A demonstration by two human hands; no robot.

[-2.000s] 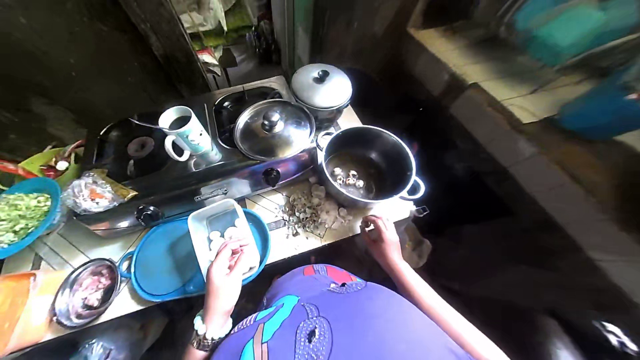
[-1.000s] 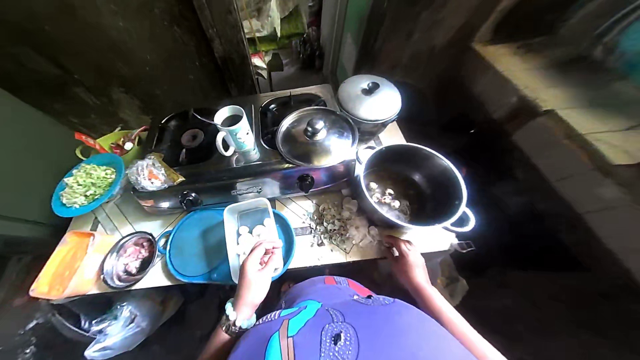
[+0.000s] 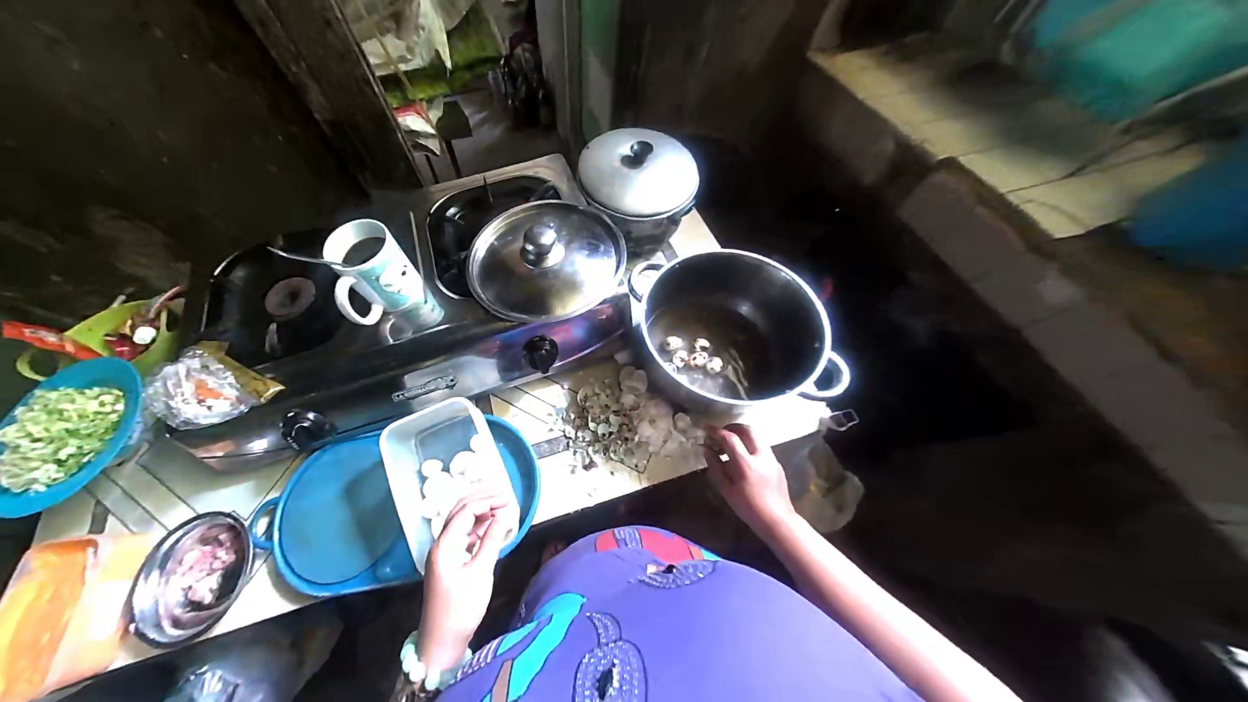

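Note:
My left hand (image 3: 473, 556), with a beaded bracelet at its wrist, is over the near end of a translucent plastic container (image 3: 398, 458) of peeled small eggs (image 3: 439, 486). Whether it holds an egg is unclear. That container rests on a blue plastic lid or tray (image 3: 331, 517). My right hand (image 3: 746, 478) is by the counter's front edge, fingertips together beside a pile of eggshells (image 3: 624, 419); what is between them cannot be made out. Just beyond it stands a deep metal pot (image 3: 770, 322) with several speckled quail eggs (image 3: 697, 359) in a little water.
Behind are a two-burner gas stove (image 3: 390, 390), a mug (image 3: 375, 273) with a spoon, a loose pot lid (image 3: 546, 258) and a lidded pot (image 3: 639, 180). At left are chopped greens in a blue bowl (image 3: 127, 429), a metal bowl of meat (image 3: 161, 624) and an orange container (image 3: 49, 604).
The camera view has shifted. Both hands remain at about the same places, the left over the egg container and the right beside the shells.

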